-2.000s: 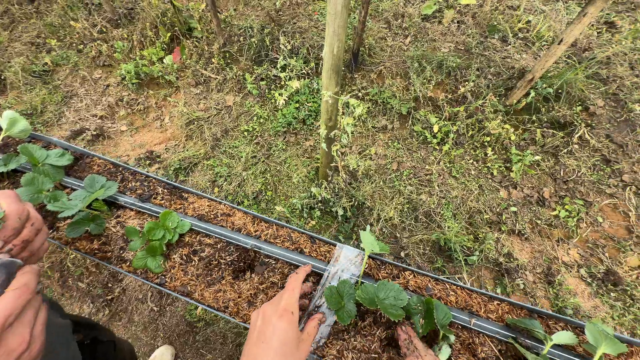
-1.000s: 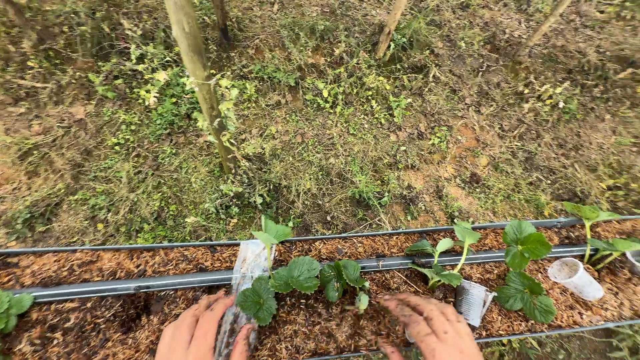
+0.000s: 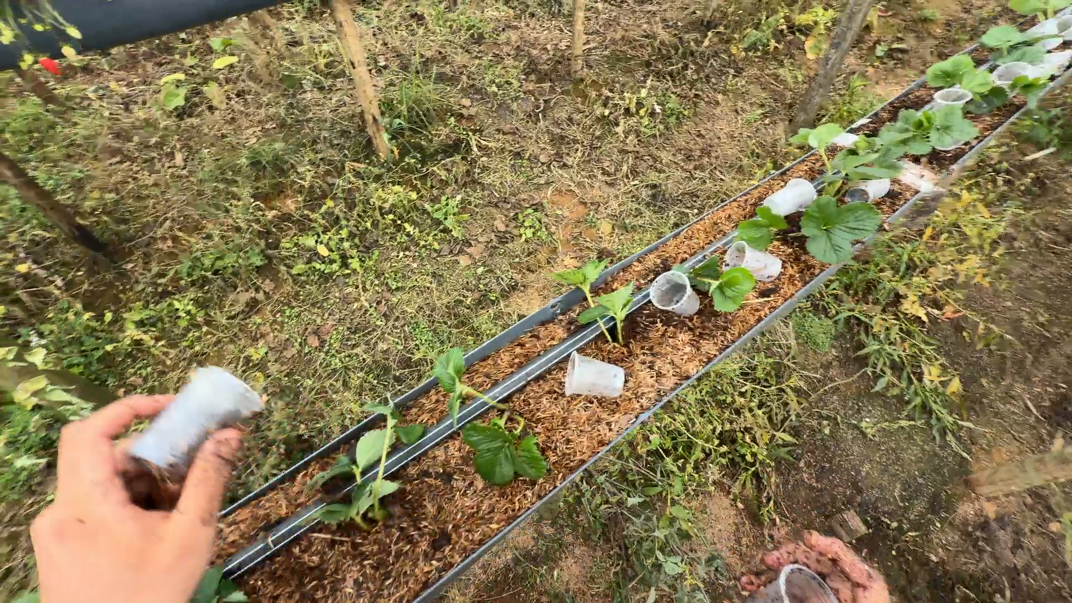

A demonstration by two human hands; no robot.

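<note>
At the lower left, my left hand [image 3: 138, 502] grips a translucent plastic cup [image 3: 199, 416] between thumb and fingers, tilted above the ground beside the planting trough. My right hand [image 3: 825, 565], soiled and cut off by the bottom edge, holds another clear plastic cup [image 3: 800, 586]. Between the hands runs the long trough, filled with brown husk substrate [image 3: 419, 511]. Strawberry seedlings [image 3: 502, 452] stand in it, and an empty-looking cup [image 3: 595, 375] lies on its side on the substrate.
A black drip pipe [image 3: 519, 381] runs lengthwise along the trough. More cups [image 3: 754, 261] and strawberry plants [image 3: 837, 228] line it toward the upper right. Wooden posts [image 3: 362, 79] rise from the weedy ground behind, and a dark tube [image 3: 142, 25] crosses the upper left.
The view has swung strongly along the trough to the right. Both hands, earlier down at the substrate, are now away from it, each with a cup.
</note>
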